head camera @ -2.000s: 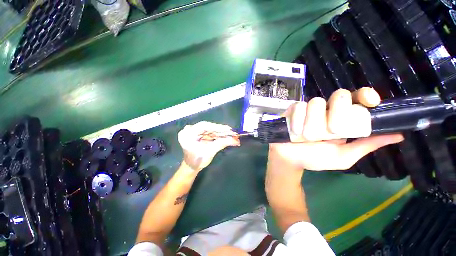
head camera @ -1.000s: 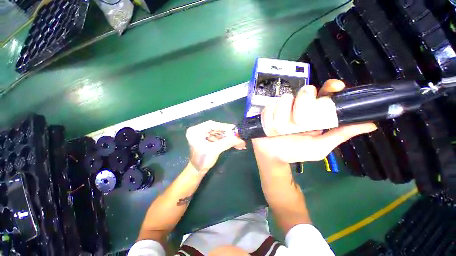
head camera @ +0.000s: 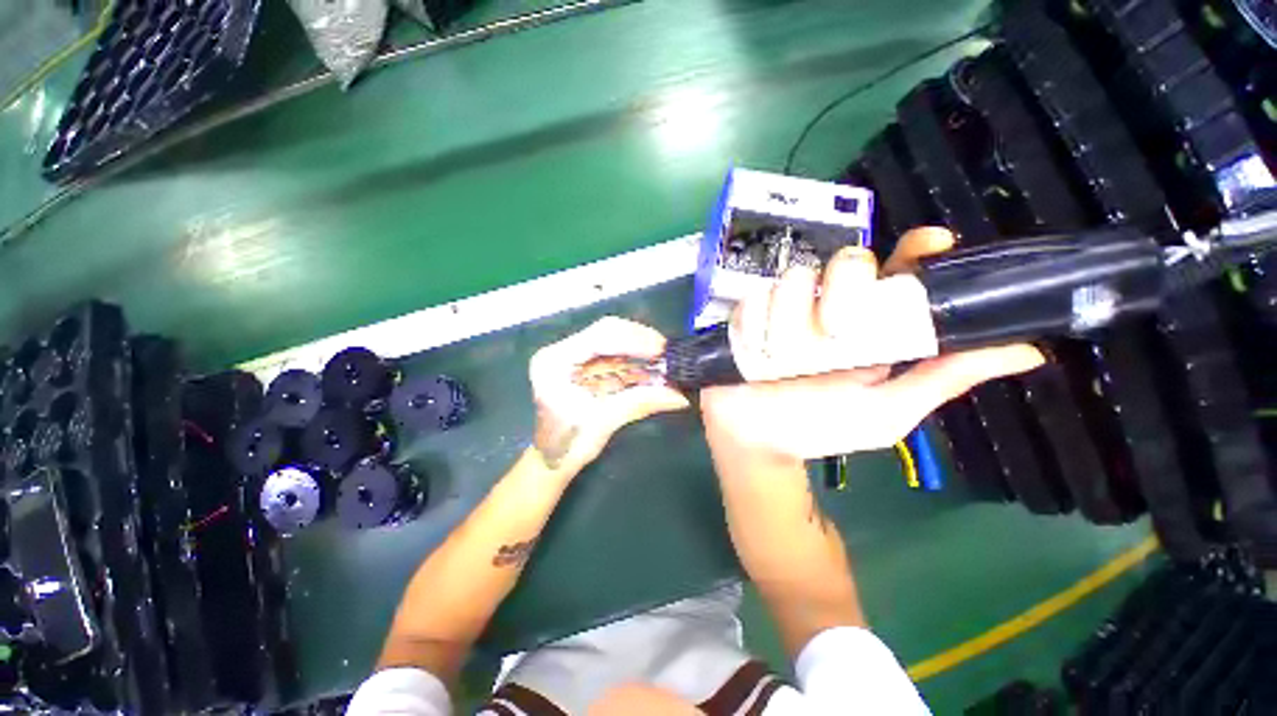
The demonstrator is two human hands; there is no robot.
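My right hand (head camera: 833, 350) is closed around a long black electric screwdriver (head camera: 1050, 291), held nearly level with its nose to the left. My left hand (head camera: 595, 385) has curled fingers at the screwdriver's nose. Its palm is overexposed with reddish-brown patches, so I cannot tell what it holds; the driver tip is hidden at the fingers. A white and blue screw feeder (head camera: 798, 196) with silvery screws (head camera: 756, 252) in its top tray stands behind my right hand, partly covered by it. Several round black units (head camera: 336, 437) sit grouped at left, with one silver-faced unit (head camera: 290, 498).
Black tray stacks stand at left (head camera: 133, 518) and right (head camera: 1008, 182). A flat dark rectangular object (head camera: 49, 567) lies on the left stack. Yellow and blue handles (head camera: 920, 459) show below the screwdriver. A black tray (head camera: 147, 84) and a pale bag (head camera: 340, 35) are at upper left.
Since two seconds ago, my right hand and the screwdriver have moved left, bringing the nose against my left fingers. The yellow and blue handles have come into view. Little differs from one second ago.
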